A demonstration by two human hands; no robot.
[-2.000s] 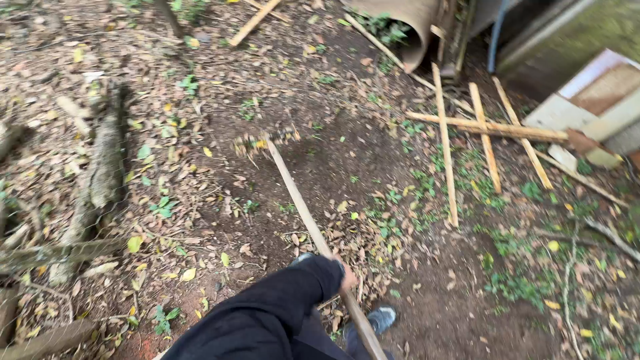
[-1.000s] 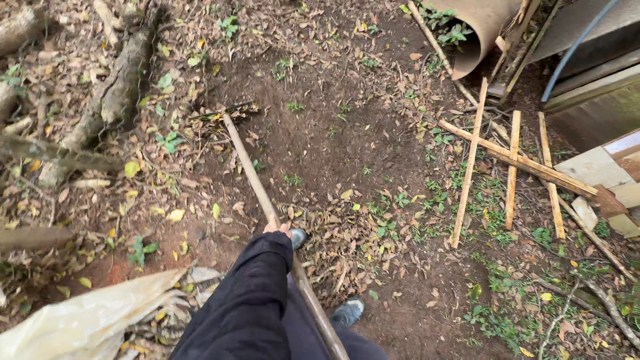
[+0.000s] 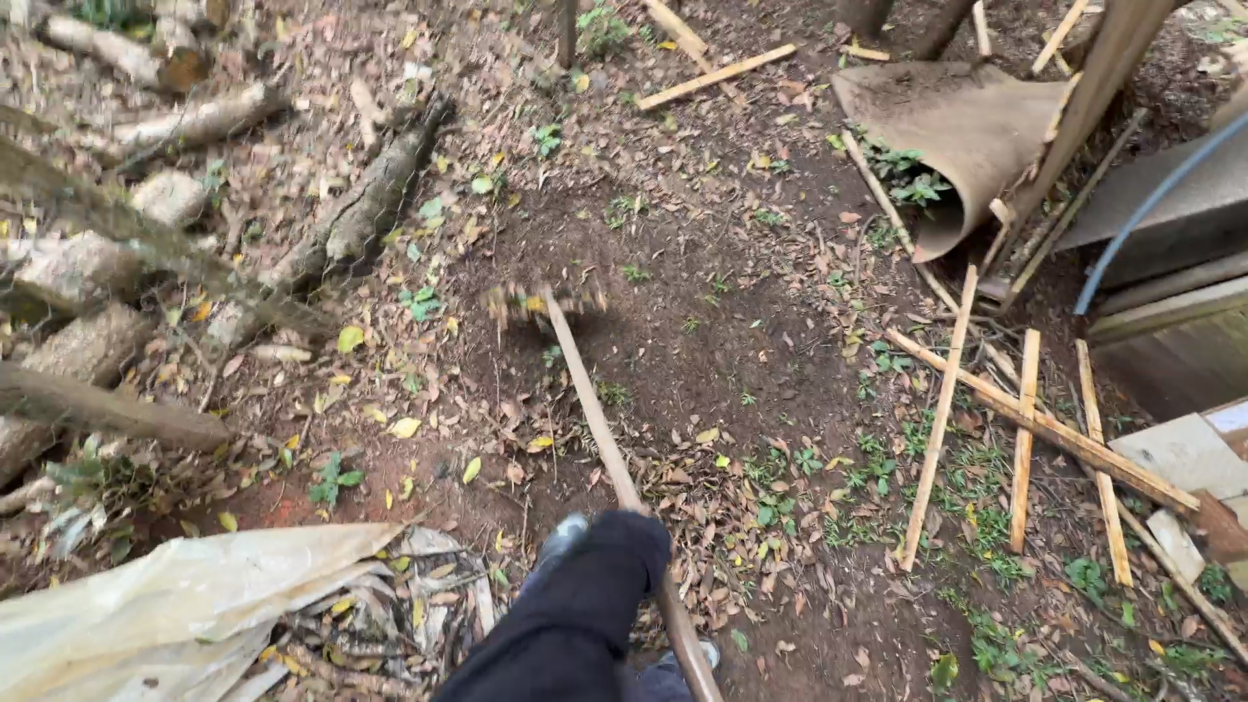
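Observation:
A long wooden handle (image 3: 595, 419) slants from the bottom edge up to the left. At its far end is a blurred rake head (image 3: 546, 302), apparently with leaves caught in it, low over dark soil. My left arm, in a black sleeve (image 3: 561, 624), reaches up from the bottom edge, and its cuff lies against the handle. My left hand is around the handle there, largely hidden by the cuff. My right hand is outside the view. My shoes (image 3: 565, 534) show partly on either side of the handle. Fallen leaves (image 3: 721, 487) lie about it.
Logs (image 3: 375, 205) and blurred wire mesh stand at the left. A pale plastic sheet (image 3: 185, 595) covers the lower left. Wooden strips (image 3: 941, 419) lie crossed at the right, below a curled brown sheet (image 3: 955, 136). Boards and a blue hose (image 3: 1141, 224) are at the right edge.
The view has shifted, bringing more of the logs and plastic sheet into sight. My left hand stays on the handle. The rake head now lies farther from the log than one second ago.

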